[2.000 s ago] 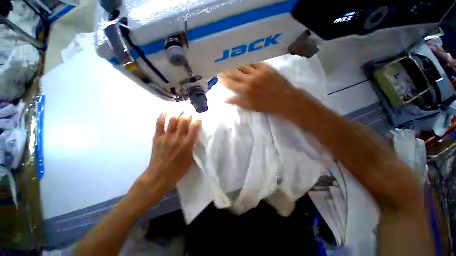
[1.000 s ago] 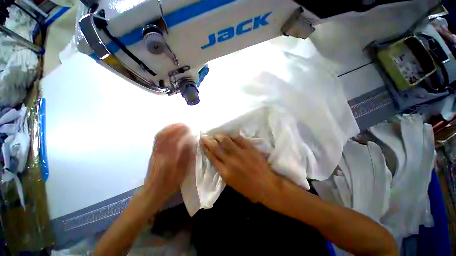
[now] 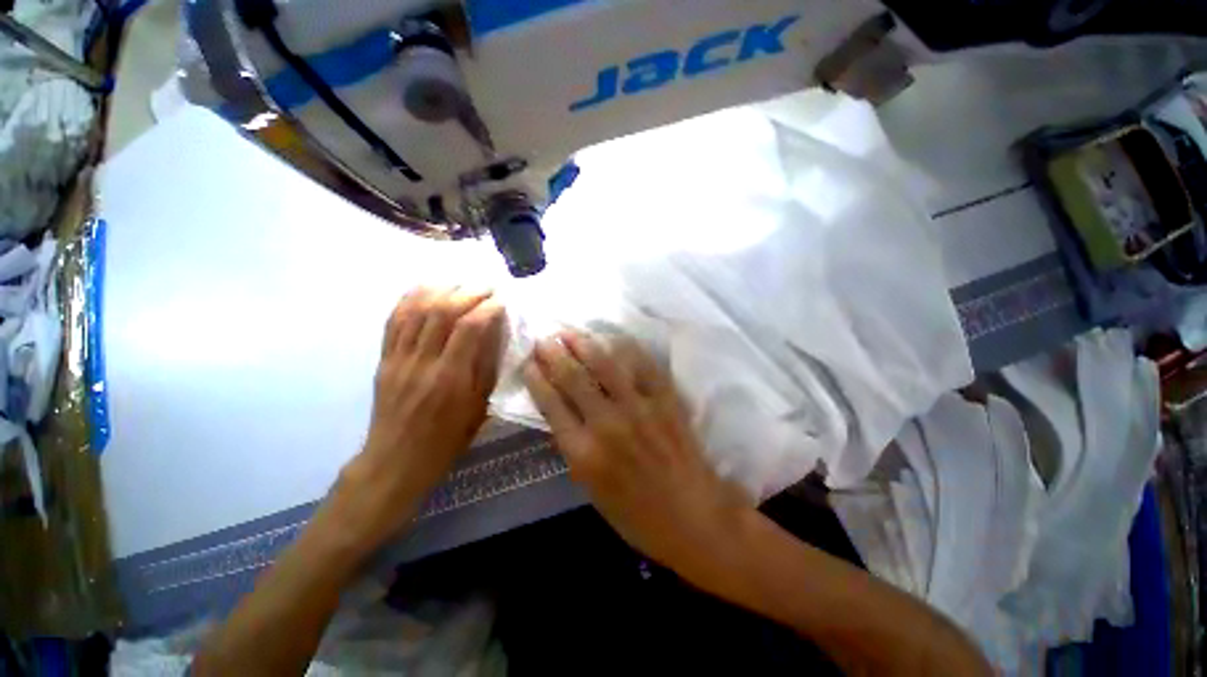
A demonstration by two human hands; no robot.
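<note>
White garment cloth (image 3: pixel 821 304) lies bunched on the table right of and below the needle area, its front edge near the table's edge. The white sewing machine head (image 3: pixel 635 79) with blue "JACK" lettering stands above it. My left hand (image 3: pixel 430 364) has its fingertips on the cloth's left edge, just below the dark grey cylinder (image 3: pixel 518 236). My right hand (image 3: pixel 629 430) lies on the cloth beside it, fingers bent, pinching or pressing the edge. The needle and presser foot are hidden in glare.
White strips (image 3: pixel 973 489) hang in a fan at the right over a blue basket (image 3: pixel 1149 542). A yellow-green tray (image 3: pixel 1099 199) sits at the table's right end. The grey ruler edge (image 3: pixel 265 549) runs along the front. Loose white cloth (image 3: pixel 40 172) is at the far left.
The garment cloth has shifted right, and its lower end that hung past the table edge is now up by my hands. My left hand has moved slightly up, nearer the needle area.
</note>
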